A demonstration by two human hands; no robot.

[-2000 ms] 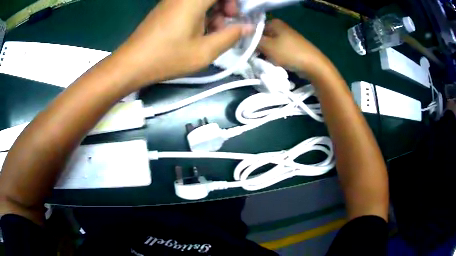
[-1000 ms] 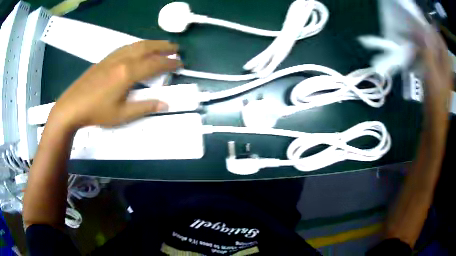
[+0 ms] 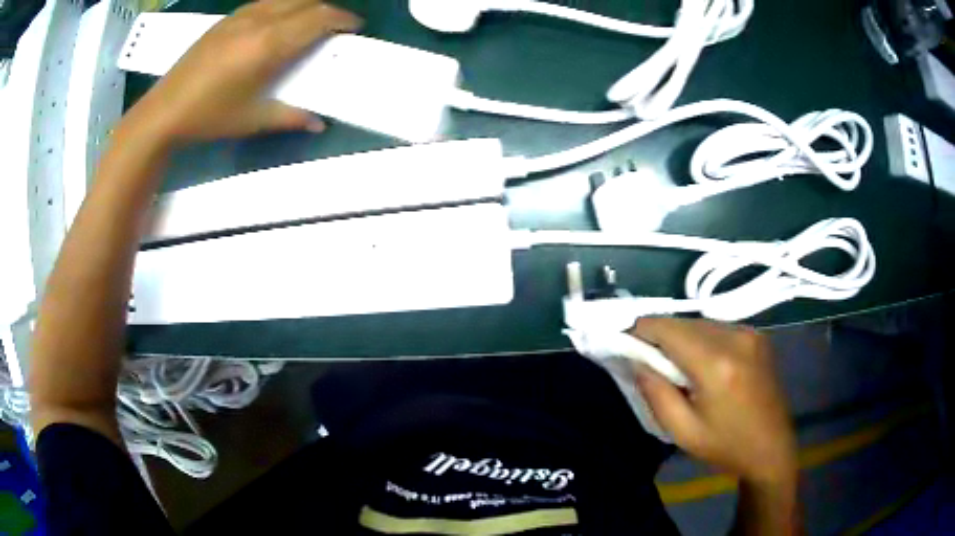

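Note:
Three white power strips lie on the dark green bench. My left hand (image 3: 246, 79) spans the farthest, angled strip (image 3: 382, 84), fingers at its far edge and thumb at its near edge. The middle strip (image 3: 419, 173) and the nearest strip (image 3: 419, 262) lie side by side, cords leaving their right ends. My right hand (image 3: 723, 387) holds a crumpled white cloth (image 3: 628, 361) at the bench's near edge, against or just beside the nearest plug (image 3: 597, 309). Contact with the plug is unclear. Another plug (image 3: 628, 199) lies beyond it.
Coiled cords (image 3: 785, 270) lie at the right. Another plug (image 3: 445, 10) is cut off by the top edge. White strips (image 3: 47, 157) stand side by side at far left, with tangled cords (image 3: 189, 387) below. A neighbouring strip (image 3: 909, 147) and a clear bottle (image 3: 906, 26) are at far right.
My right hand has come from the far right to the near edge with the cloth. My left hand has shifted from the middle strip onto the farthest one. The view has shifted.

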